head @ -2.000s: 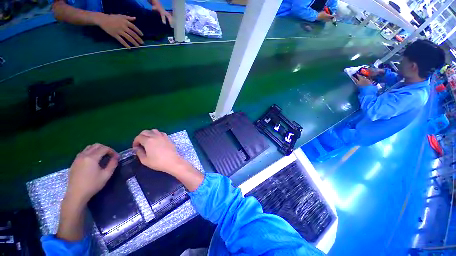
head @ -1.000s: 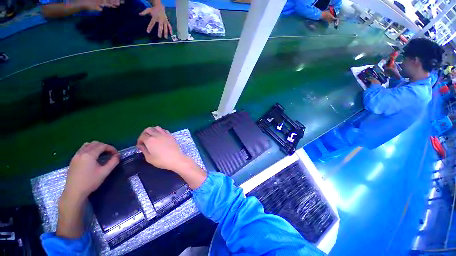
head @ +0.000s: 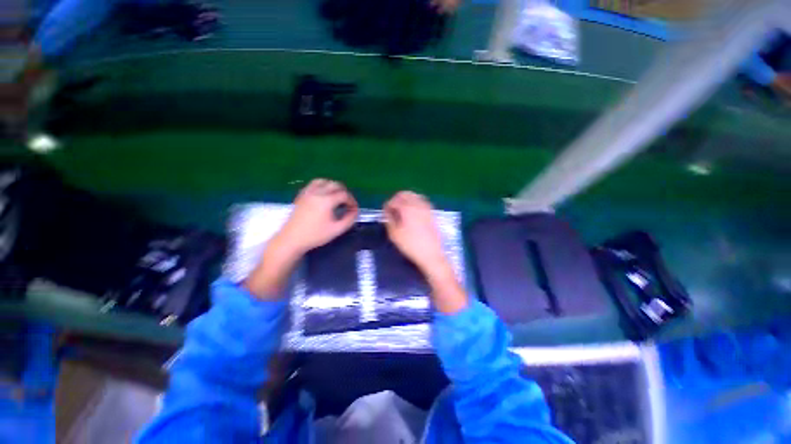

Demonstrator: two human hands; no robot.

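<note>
A black slotted panel (head: 334,282) lies on a silvery protective sheet (head: 260,227) in front of me; the pale sheet shows through its central slot. My left hand (head: 321,217) is at the panel's far edge, left of the slot, fingers curled, with a small dark spot between thumb and fingers. My right hand (head: 412,227) is at the same far edge, right of the slot, fingertips bent down on it. The picture is blurred, and whether either hand pinches a small part or the edge cannot be told.
A ribbed black panel (head: 507,269) and a black bracket frame (head: 642,282) lie to the right. More black parts (head: 165,273) lie left. A white post (head: 642,113) slants up right. A white tray (head: 652,390) is near my right sleeve. A carton (head: 82,390) is lower left.
The view has swung left and straightened, so the panel and hands show nearer the middle. Both hands stay at the panel's far edge. Black parts and a carton at left have come into view.
</note>
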